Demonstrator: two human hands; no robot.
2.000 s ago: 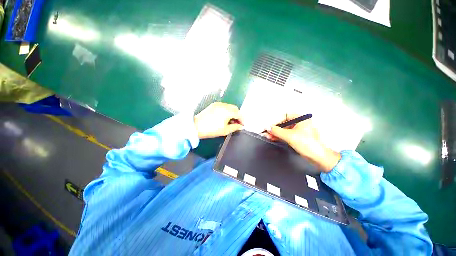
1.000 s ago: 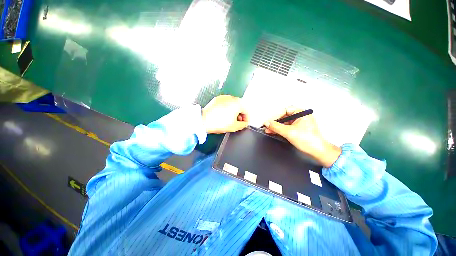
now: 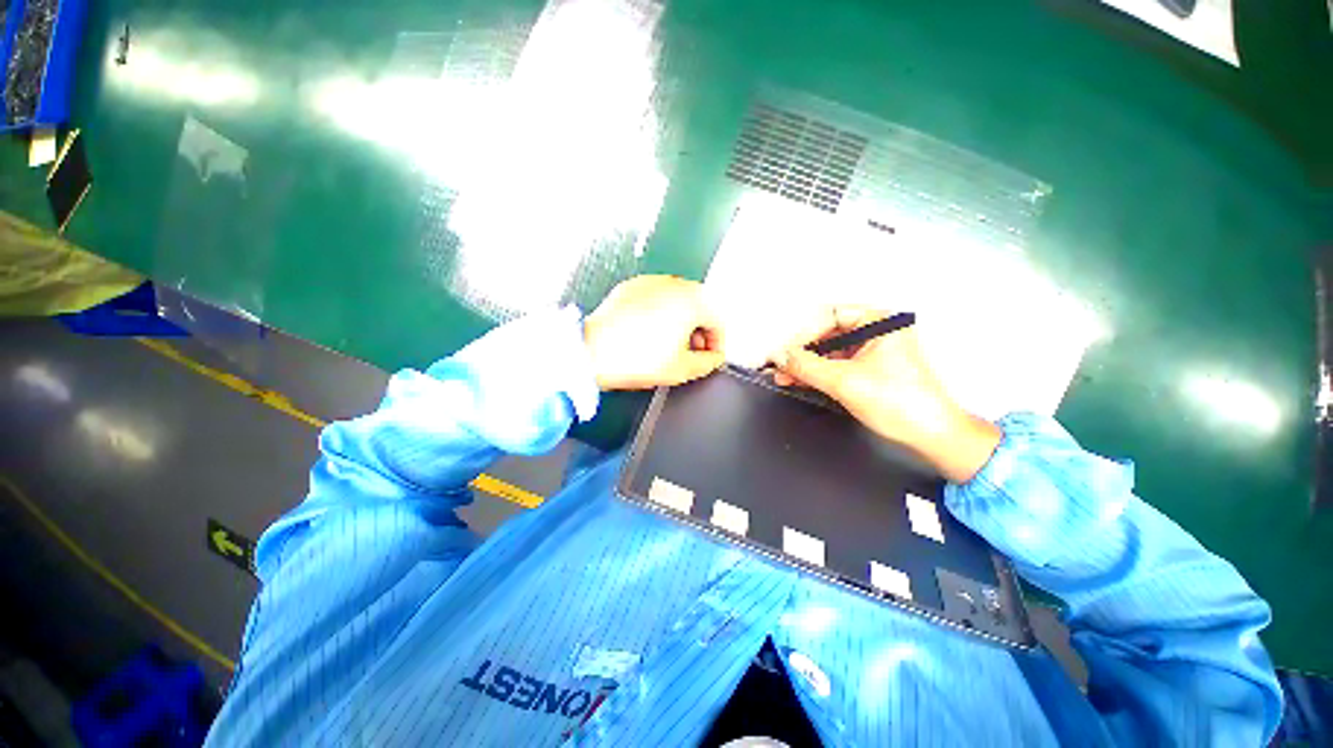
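Observation:
A dark grey tablet back cover (image 3: 790, 453) leans against my smock at the bench edge, with several white tabs (image 3: 803, 547) along its near edge. My right hand (image 3: 892, 395) holds a thin black stick (image 3: 866, 335) like a pen, its tip hidden by my fingers at the cover's far edge. My left hand (image 3: 654, 339) is at the cover's far left corner, fingers curled together; whether it pinches a small piece cannot be told. A white backing sheet (image 3: 819, 278) lies beyond the cover.
A release liner sheet (image 3: 797, 155) with rows of dark bars lies beyond the white sheet. Glaring clear film sheets (image 3: 563, 161) lie at left. A blue parts bin (image 3: 59, 66) is at the far left. A dark glossy bundle (image 3: 1323, 387) is at the right edge.
Since two seconds ago, both hands have shifted slightly along the cover's far edge and my left fingers have curled closer to it. The view has shifted slightly. The last second shows almost no movement.

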